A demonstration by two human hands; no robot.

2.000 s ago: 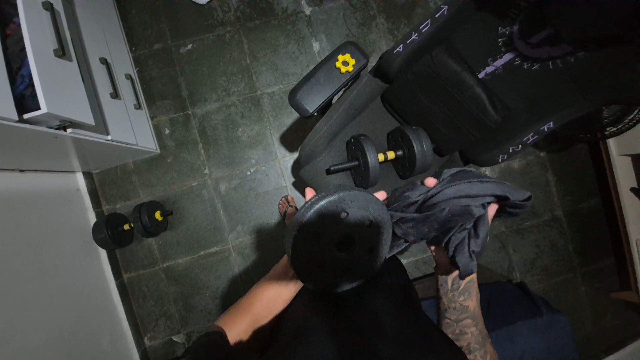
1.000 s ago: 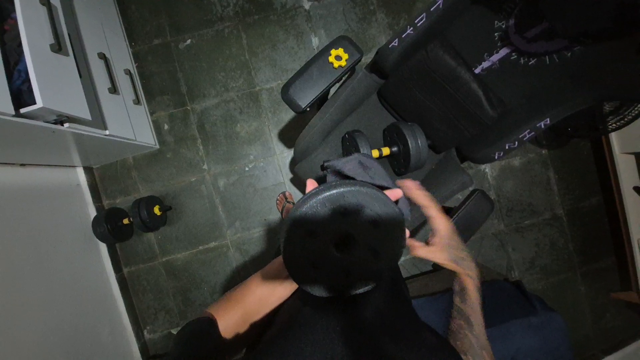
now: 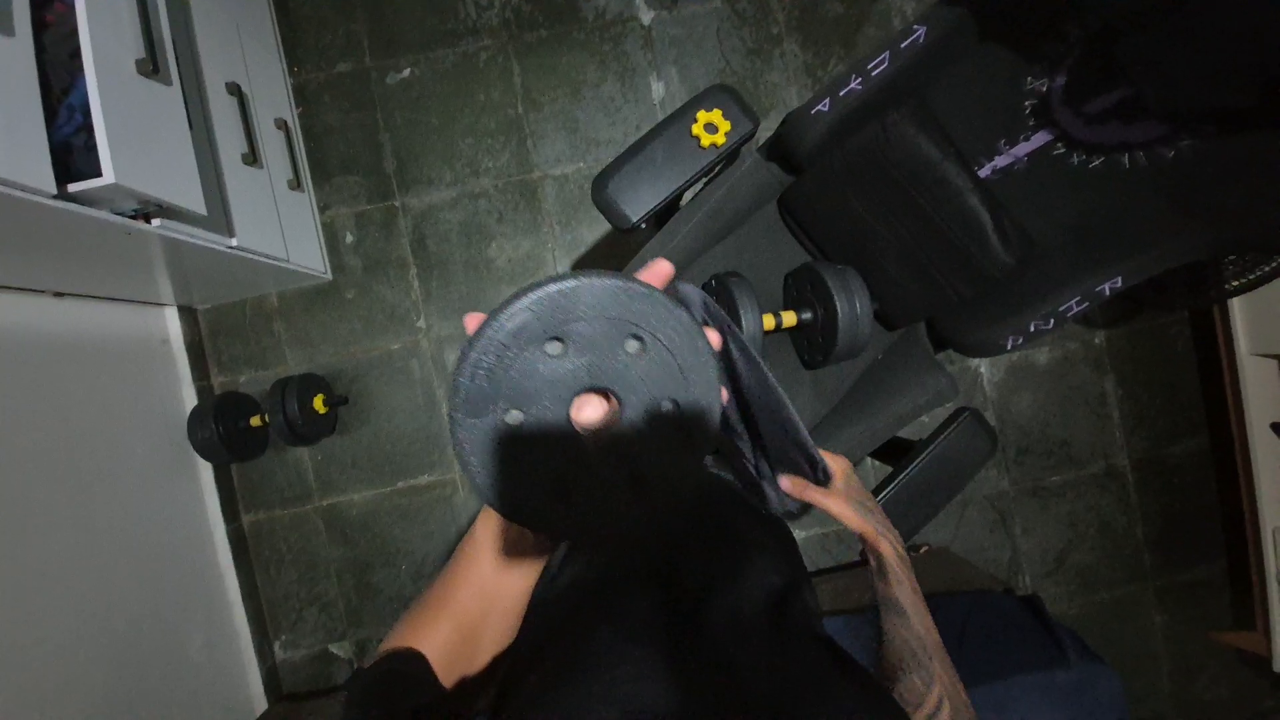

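A round black weight plate [image 3: 590, 350] with small holes and a center hole faces me at the middle of the view. My left hand [image 3: 655, 275] supports it from behind; fingertips show at its rim and one finger fills the center hole. The plate hides most of that hand. A dark cloth [image 3: 765, 400] hangs at the plate's right edge, its upper part partly hidden by the plate. My right hand [image 3: 825, 490] pinches the lower end of this cloth between thumb and fingers. Just beyond the cloth, a dumbbell [image 3: 780, 320] with a yellow-marked bar lies on the gaming chair's seat.
The black gaming chair [image 3: 900, 190] stands at the upper right; a yellow star-shaped collar nut [image 3: 710, 128] rests on its armrest [image 3: 650, 175]. Another dumbbell [image 3: 228, 425] lies on the tiled floor beside the wall. A gray cabinet [image 3: 230, 190] with an open drawer [image 3: 145, 130] is upper left.
The cloth, bunched in my right hand two seconds ago and behind the plate one second ago, now stretches down from the plate's right side. A finger now shows in the center hole.
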